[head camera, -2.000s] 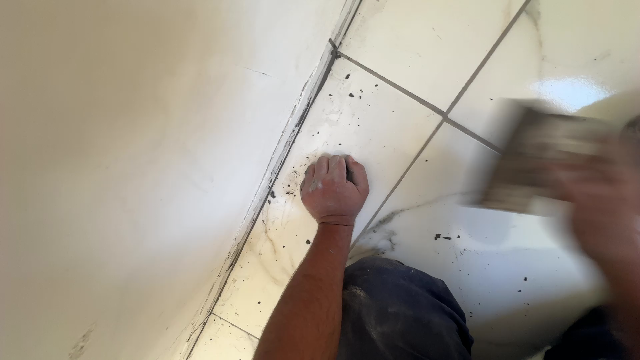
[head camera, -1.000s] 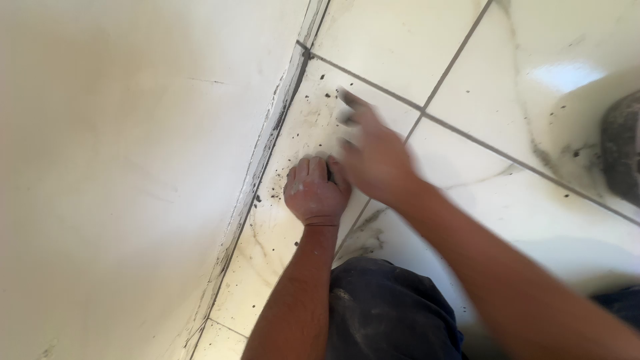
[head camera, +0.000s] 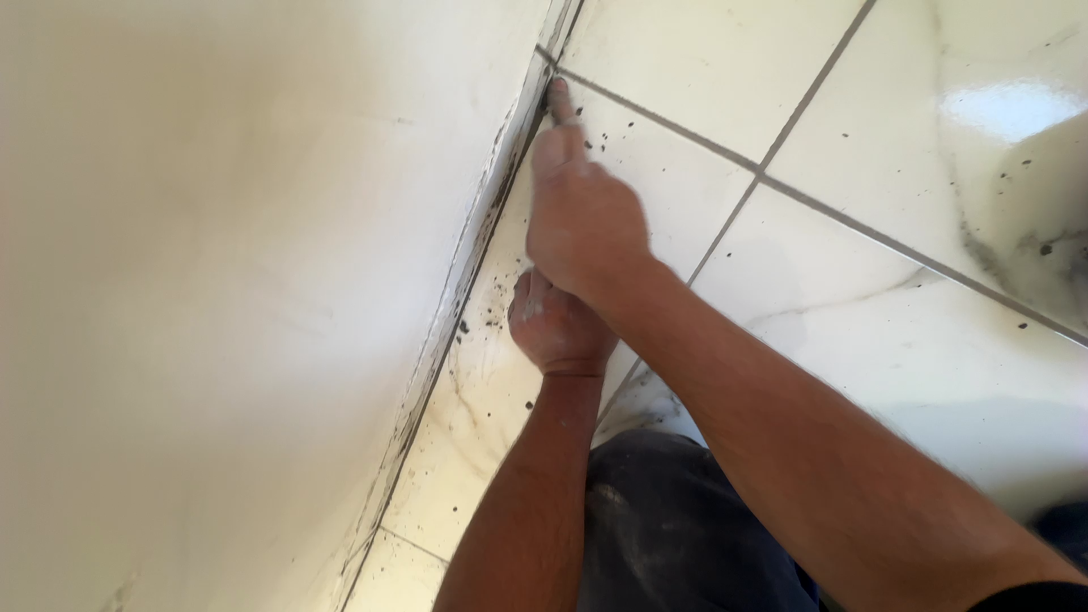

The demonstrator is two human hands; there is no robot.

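Observation:
My right hand (head camera: 588,212) reaches across, above my left, with its index finger extended onto the dark joint (head camera: 552,75) where the tile edge meets the wall base. No tool shows in it. Its other fingers look curled. My left hand (head camera: 559,327) rests as a fist on a glossy marble-look floor tile (head camera: 476,433), partly covered by my right wrist; whether something is inside it cannot be told. Dark crumbs (head camera: 463,326) lie scattered along the tile beside the joint. Pale dust marks the left knuckles.
A pale wall (head camera: 212,255) rises on the left, with a narrow skirting strip (head camera: 489,183) along its foot. Grey grout lines (head camera: 759,172) cross between the tiles. My knee in dark trousers (head camera: 671,518) is at the bottom. A dark blurred shape stands at the right edge.
Two seconds ago my right hand held a flat rectangular tool at the right; one second ago it was off it, over the tile. Now its finger is at the wall joint. My left fist stays down.

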